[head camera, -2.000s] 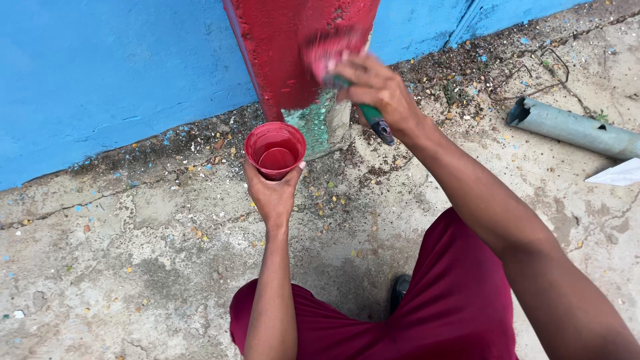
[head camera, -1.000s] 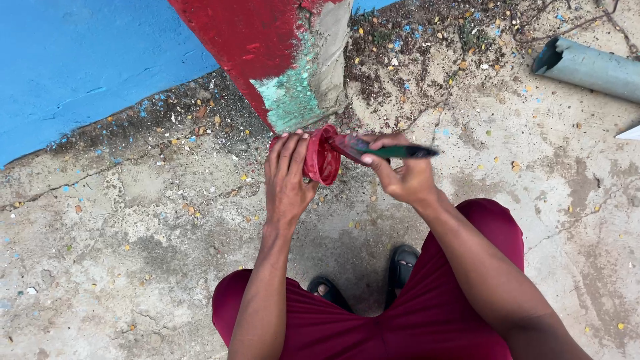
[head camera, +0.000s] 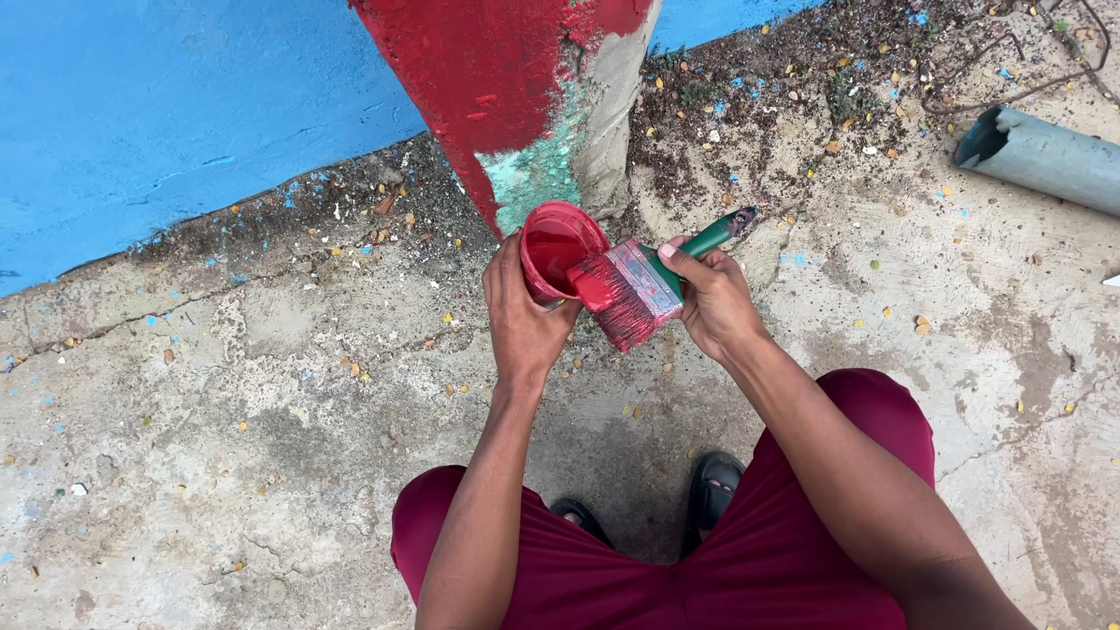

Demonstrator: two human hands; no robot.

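My left hand [head camera: 527,317] grips a red plastic cup [head camera: 535,282] with red paint [head camera: 556,249] inside, tilted a little to the right. My right hand [head camera: 716,302] holds a wide paintbrush by its green handle [head camera: 713,234]. The brush's red-coated bristles [head camera: 619,302] rest at the cup's right rim, with wet paint on one corner. Just beyond the cup stands a pillar [head camera: 472,79], mostly red on its front face, with a pale green patch [head camera: 529,179] low down and bare grey concrete [head camera: 608,122] on its right side.
A blue wall [head camera: 192,105] runs behind the pillar to both sides. Dirt, paint flakes and small yellow leaves lie along its foot. A broken grey pipe [head camera: 1050,162] and a bent rusty wire [head camera: 1006,96] lie at the upper right. My sandalled feet are on the cracked concrete floor [head camera: 262,455].
Two seconds ago the brush was up against the red pillar face; it moved down to the cup. Since one second ago its bristles have come out of the cup's mouth to the rim.
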